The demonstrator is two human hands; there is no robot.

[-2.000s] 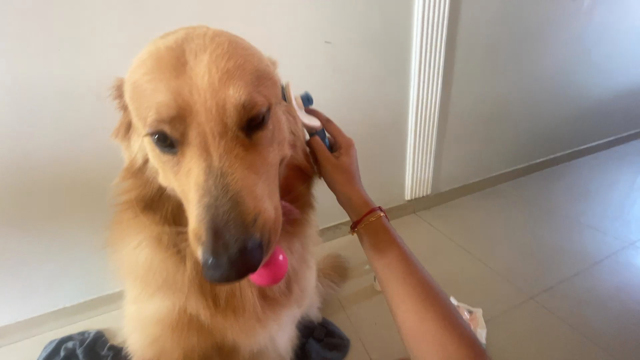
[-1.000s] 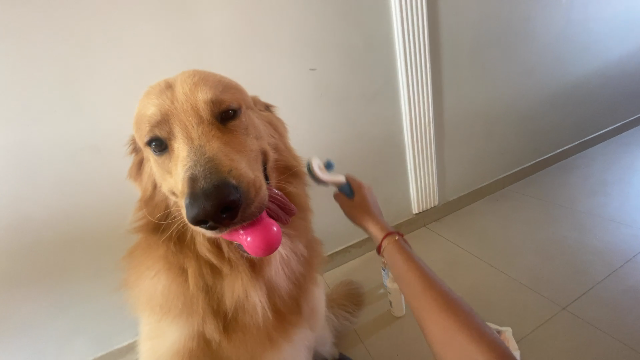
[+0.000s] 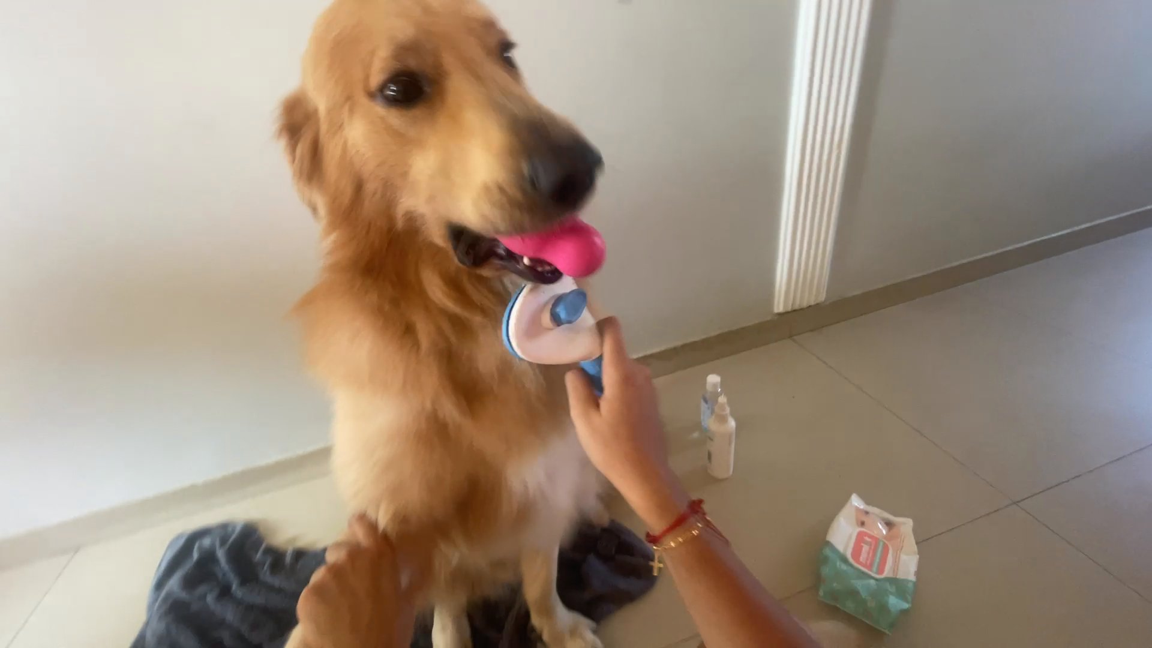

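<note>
A golden retriever [image 3: 423,360] sits facing me, its head turned to the right, with a pink rubber toy [image 3: 567,247] in its mouth. My right hand [image 3: 621,414] grips the blue handle of a white and blue pet grooming brush [image 3: 549,328], whose head is at the dog's upper chest, just under its jaw. Whether the bristles touch the fur cannot be told. At the lower left, my left hand [image 3: 355,580] is against the dog's front leg; its fingers are partly hidden and blurred, so its grip is unclear.
A dark grey towel [image 3: 225,580] lies under the dog on the tiled floor. To the right stand a white bottle [image 3: 721,441] and a clear bottle [image 3: 708,400], with a green and white wipes pack [image 3: 868,567] nearer me. Behind is a wall with a ribbed white strip [image 3: 821,153].
My right hand has moved the brush from beside the dog's head to the front of its chest. My left hand has come into view. The dog has turned its head to the right.
</note>
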